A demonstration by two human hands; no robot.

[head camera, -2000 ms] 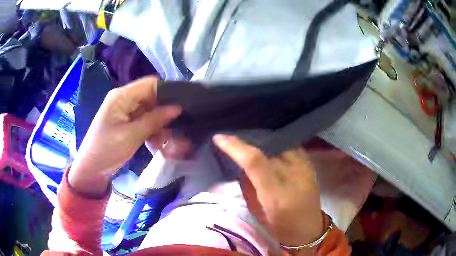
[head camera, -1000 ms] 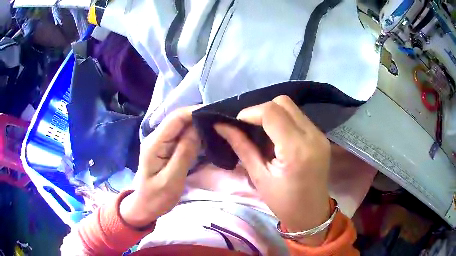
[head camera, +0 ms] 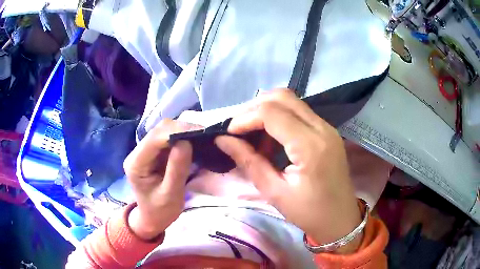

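Observation:
A large garment panel, pale grey with dark strips across it, lies over the table and hangs towards me. Its black face shows along the near edge. My left hand pinches the black edge between thumb and fingers. My right hand pinches the same edge just to the right, close to the left fingertips. The edge between them looks folded over. The cloth behind my right palm is hidden.
A blue basket with dark cloth stands at the left. Red-handled scissors lie on the white machine table at the right. The machine parts show at the upper right. A printed ruler runs along the near table edge.
The broad black flap held stretched out earlier is now gathered small between my fingertips. Both hands pinch its edge close together, and my left hand has moved slightly left since a second ago.

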